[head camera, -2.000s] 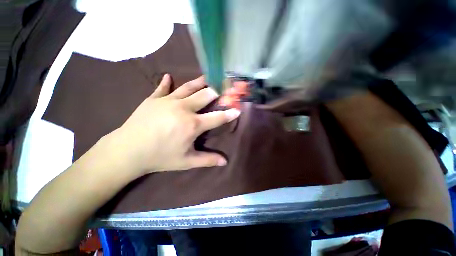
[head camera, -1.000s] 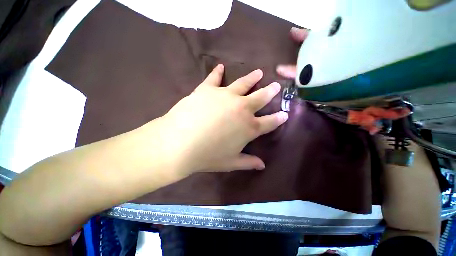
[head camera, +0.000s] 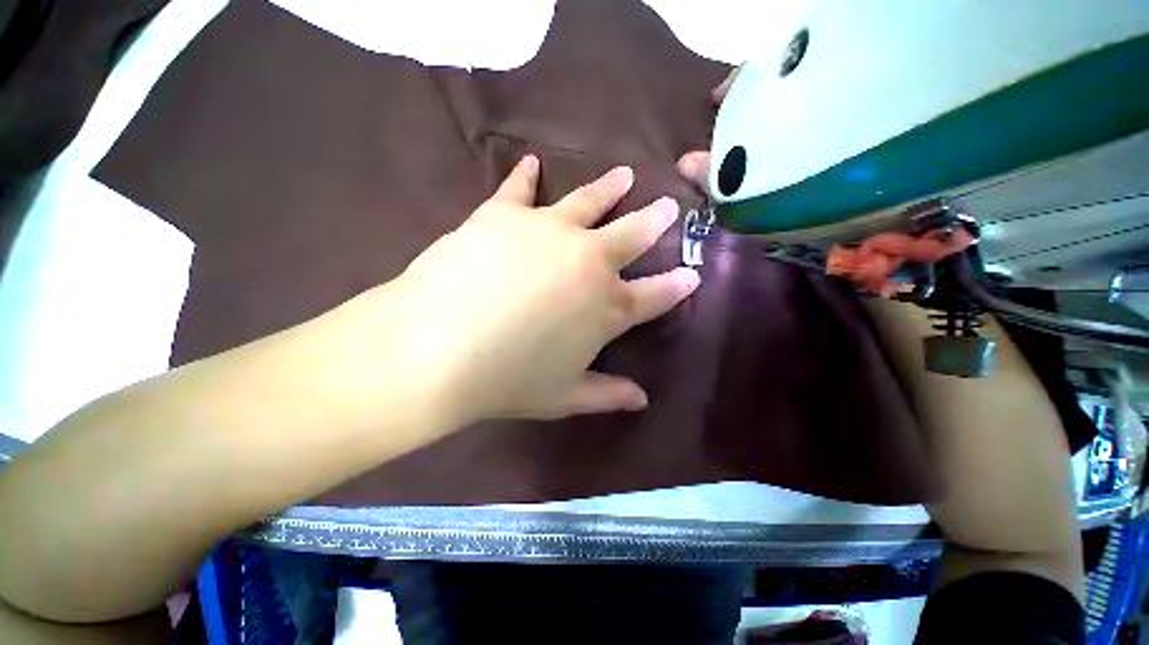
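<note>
A dark brown garment panel [head camera: 315,189] lies flat on the white table under the sewing machine. A patch pocket [head camera: 567,170] shows by its outline, partly under my left hand. My left hand [head camera: 542,296] lies flat on the panel with fingers spread, index and middle fingertips beside the shiny presser foot [head camera: 694,237]. My right hand [head camera: 692,168] is mostly hidden behind the machine head [head camera: 932,101]; only fingertips show on the cloth beyond the presser foot. My right forearm reaches under the machine from the right.
An orange-red tuft [head camera: 882,261] and a metal tension knob [head camera: 959,354] are on the machine's end. A measuring tape [head camera: 567,539] edges the table. Blue baskets [head camera: 252,592] stand below. Dark cloth [head camera: 51,76] hangs at upper left. My dark-clothed lap shows at the bottom.
The view has swung, bringing the machine head into clear sight on the right. My left hand stays spread beside the presser foot. My right fingertips now show beyond the foot.
</note>
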